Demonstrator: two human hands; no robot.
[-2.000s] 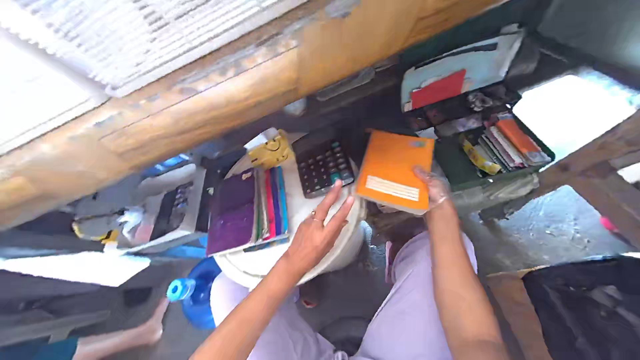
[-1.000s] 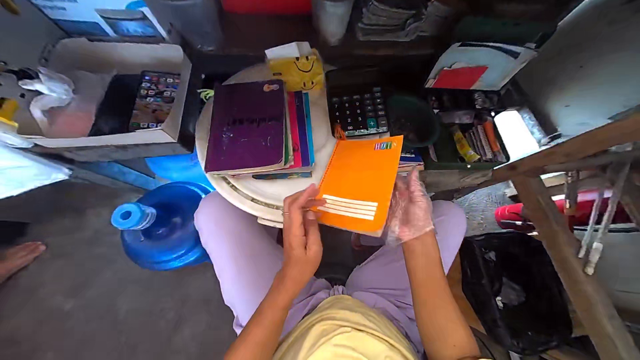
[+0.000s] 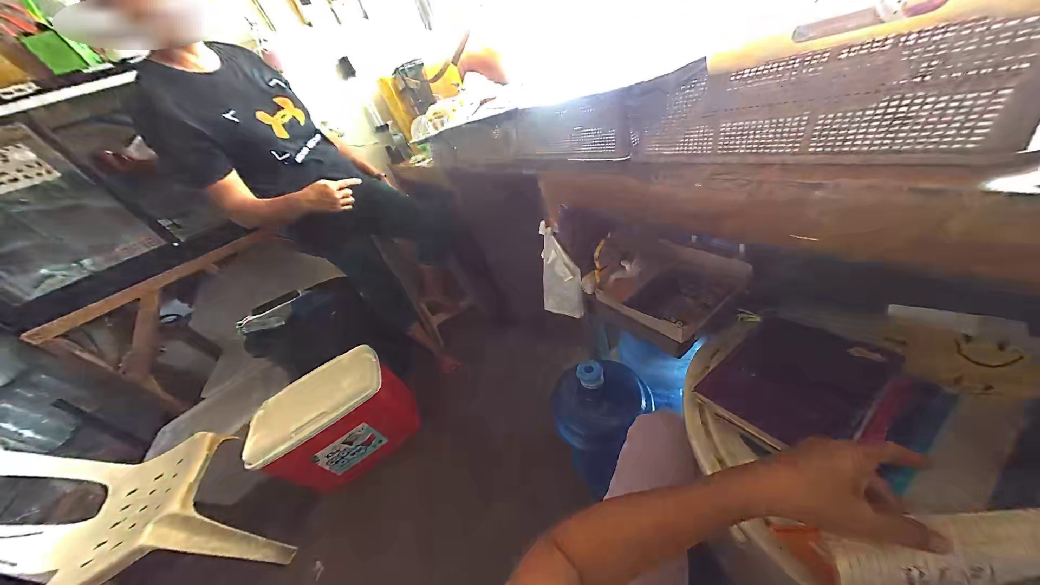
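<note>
My left hand (image 3: 853, 487) reaches over the round white table (image 3: 700, 398) at the lower right, fingers apart and holding nothing. Under its fingertips lies an opened notebook (image 3: 975, 544) with writing on its pages; a bit of orange cover shows at its left edge. Just beyond the hand is a dark purple notebook (image 3: 800, 378), with pink and blue notebook edges along its right side. A yellow pouch with a smiling face (image 3: 975, 353) rests behind them. My right hand is outside the view.
A blue water jug (image 3: 597, 406) stands left of my knee. Behind it is an open cardboard box (image 3: 674, 301). A red cooler with a white lid (image 3: 349, 431) and a white plastic chair (image 3: 154, 496) are at the left. A person in a black shirt (image 3: 260, 130) sits beyond them.
The view has swung far left. The orange notebook, closed between both hands before, now appears opened on the table under my left hand. My right hand has left the view.
</note>
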